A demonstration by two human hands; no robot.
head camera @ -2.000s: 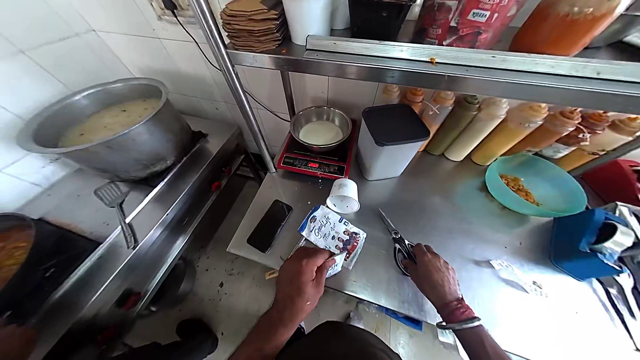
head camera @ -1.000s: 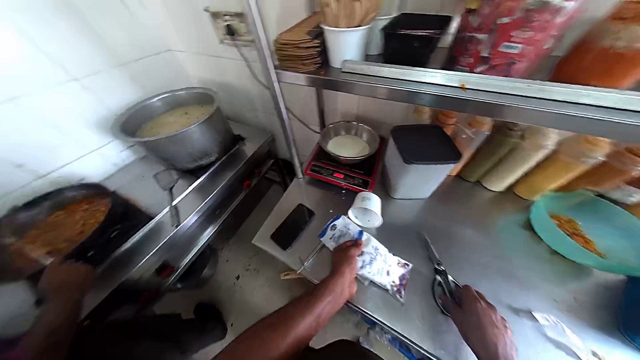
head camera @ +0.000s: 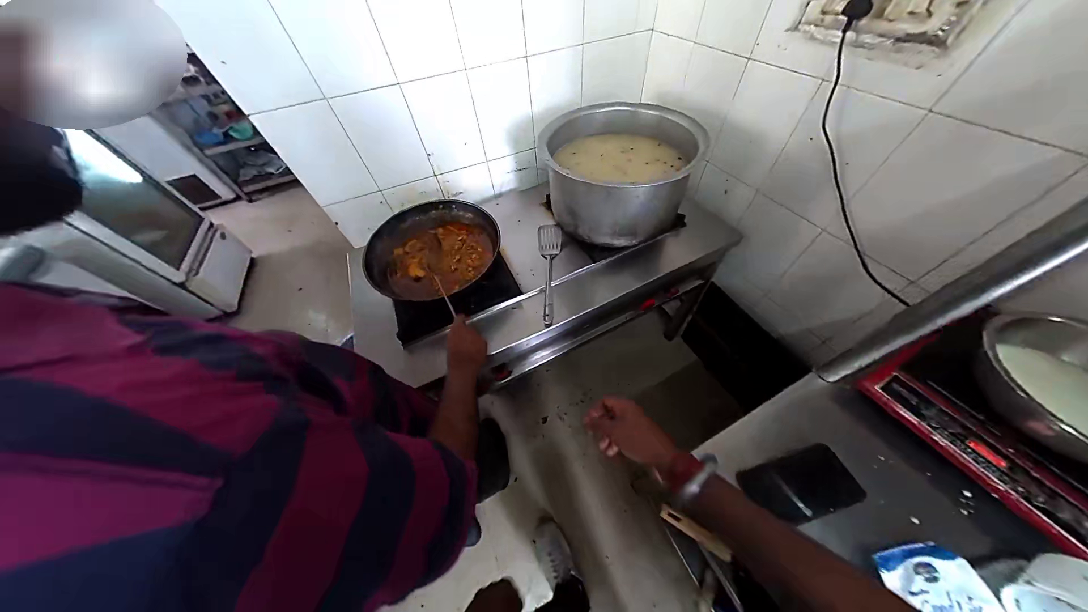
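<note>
My right hand (head camera: pixel 629 432), with a red thread and a metal bangle at the wrist, reaches out over the floor between the stove and the steel counter. Its fingers are loosely bent and a little apart, with nothing seen in them. My left hand is out of view. Under my forearm, at the counter's edge, lies a dark phone (head camera: pixel 801 483). A blue and white printed packet (head camera: pixel 939 578) lies at the bottom right, beside a white tub (head camera: pixel 1058 582). The scissors are not in view.
At left, a co-worker in a striped shirt (head camera: pixel 255 459) holds a utensil in a black pan (head camera: pixel 432 250) of orange-brown food. A large metal pot (head camera: pixel 620 174) and slotted spatula (head camera: pixel 550 272) are on the stove. A steel bowl (head camera: pixel 1041 378) sits on a red induction cooktop (head camera: pixel 960 433).
The view has swung far to the left. My right hand has left the scissors and moved out past the counter's edge. My left hand, earlier on the packet, is no longer seen.
</note>
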